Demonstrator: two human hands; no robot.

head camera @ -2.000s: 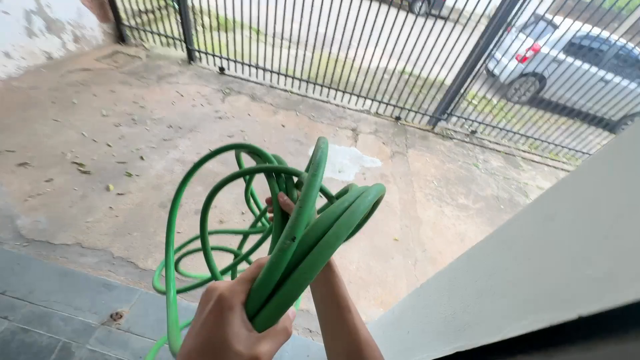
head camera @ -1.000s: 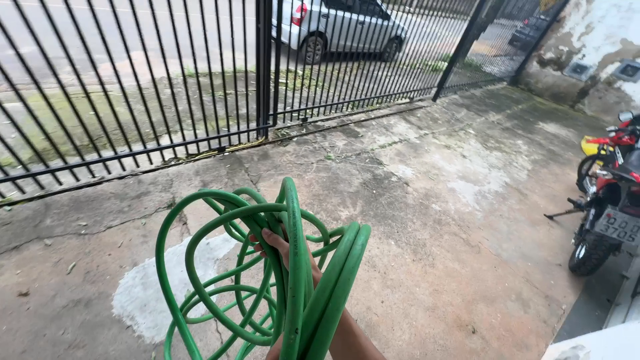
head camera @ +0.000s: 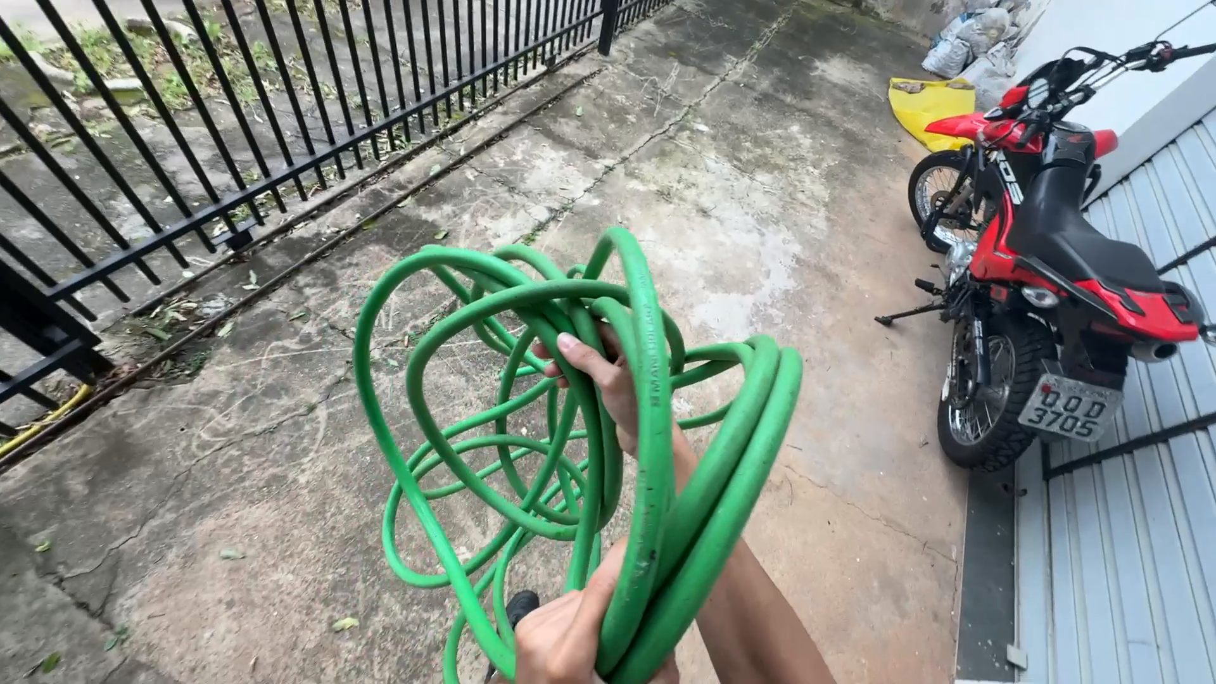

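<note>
A green rubber hose hangs in large, loose, overlapping loops in front of me. At the bottom centre, my left hand is closed around several strands of it. Farther out, inside the loops, my right hand grips another bundle of strands, its thumb on top and its forearm passing behind the near loops. Part of the right hand's fingers is hidden by the hose. Lower loops dangle over the concrete, and whether they touch it I cannot tell.
A black metal gate runs along the left. On the right, a red and black motorcycle leans beside a grey slatted shutter. Behind it lie yellow plastic sheeting and filled sacks. My dark shoe shows below the hose.
The view has turned far to the right, bringing the motorcycle into fuller sight and leaving the parked car out of view. Both hands still hold the hose loops.
</note>
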